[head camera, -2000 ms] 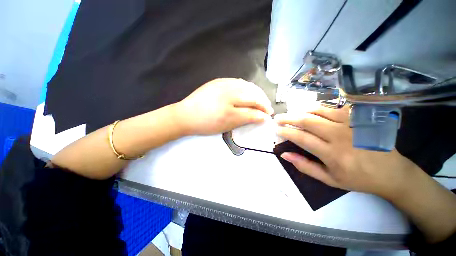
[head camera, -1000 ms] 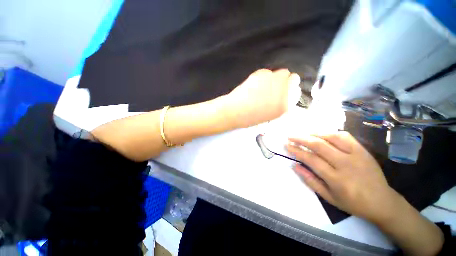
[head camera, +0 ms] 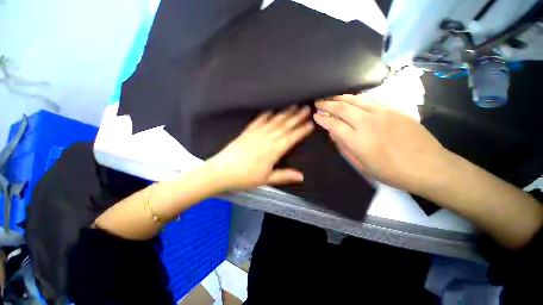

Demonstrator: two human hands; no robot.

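Observation:
A large dark brown fabric panel (head camera: 238,65) lies over the white table, left of the sewing machine (head camera: 426,24). A part of it comes down to the table's front edge. My left hand (head camera: 256,149) lies flat on this cloth, fingers spread, a little blurred. My right hand (head camera: 381,134) rests with its fingertips on the cloth's edge, just left-below the lit needle area (head camera: 402,80). The fingertips of both hands are close together. The glare hides the needle. A translucent blue-grey guard (head camera: 490,83) hangs right of the light.
More dark cloth (head camera: 476,137) lies right of the needle area. A grey ruler tape (head camera: 333,223) runs along the table's front edge. Blue crates (head camera: 193,247) stand below and left of the table, with dark cloth (head camera: 62,208) hanging at the left one. Cardboard scraps lie on the floor.
My left hand has moved down and left from the needle area and opened flat. The cloth has shifted and now covers the table under my hands. The view has moved, with the machine higher in it.

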